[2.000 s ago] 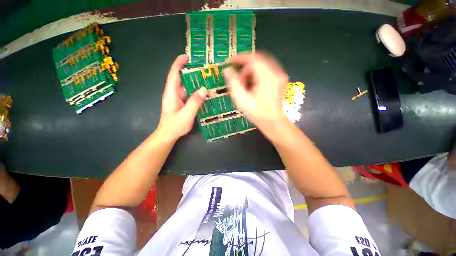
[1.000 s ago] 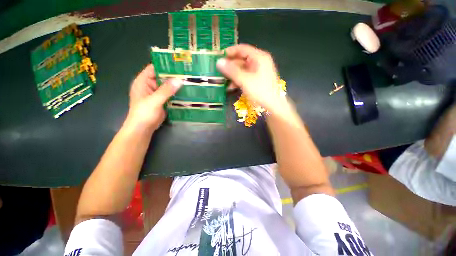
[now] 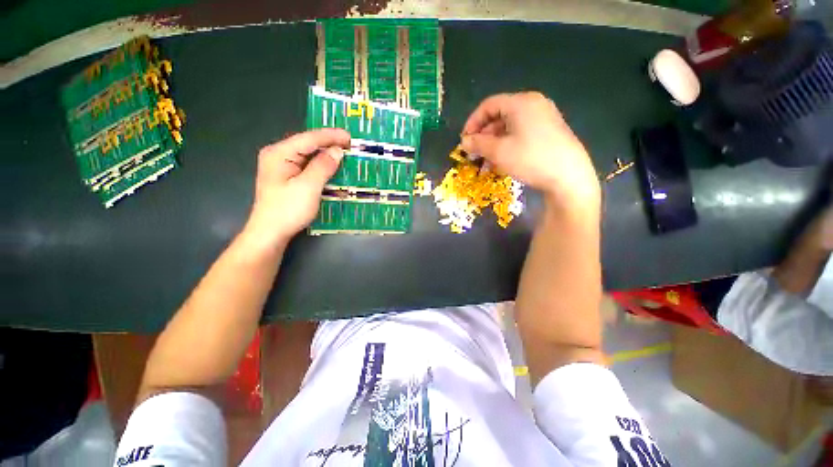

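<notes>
A green PCB panel [image 3: 365, 171] with pale rails and dark slots lies in front of me, with a yellow part [image 3: 362, 109] on its top row. My left hand [image 3: 297, 178] grips the panel's left side between thumb and fingers. My right hand [image 3: 530, 146] is over the top of the loose pile of yellow parts [image 3: 475, 196], thumb and index finger pinched on a yellow part at the pile's upper edge. The fingertips partly hide that piece.
A stack of unfilled panels [image 3: 379, 59] lies beyond the held panel. A stack of filled panels [image 3: 123, 123] is at left. At right are a stray yellow piece [image 3: 620, 170], a phone [image 3: 666, 178], a white oval object [image 3: 674, 77] and a dark ribbed housing [image 3: 767, 109]. Another person's sleeve [image 3: 776, 319] shows at lower right.
My right hand has left the panel and moved right to the yellow pile. My left hand still holds the panel, which carries the yellow part on its top row.
</notes>
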